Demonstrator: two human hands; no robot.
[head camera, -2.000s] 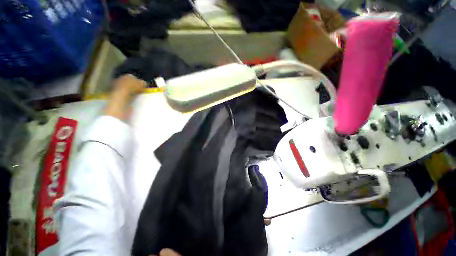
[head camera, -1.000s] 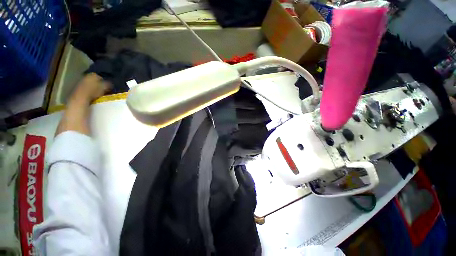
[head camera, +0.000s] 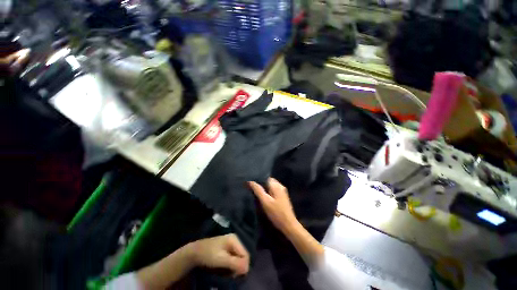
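The dark garment (head camera: 295, 153) lies in a heap across the table, left of the needle area, and hangs over the front edge. My left hand (head camera: 227, 255) is curled on its near edge at the bottom; the cloth inside the fingers is hidden. My right hand (head camera: 275, 205) lies on the middle of the cloth, thumb and fingers apart. A small whitish tag (head camera: 221, 220) shows on the cloth above my left hand. The white sewing machine head (head camera: 399, 164) stands right of the cloth. The view is blurred.
A pink thread cone (head camera: 441, 106) stands above the machine. Yellow-handled scissors (head camera: 420, 209) lie beneath the machine arm. A green-edged bin (head camera: 139, 238) is below left. Another machine (head camera: 144, 85) stands beyond the red-and-white sticker (head camera: 222, 116). A blue basket (head camera: 252, 34) is at the back.
The view has swung left. My left hand has come from the table's far edge to the near edge. More dark cloth is spread leftwards. My right hand is now in full view on it.
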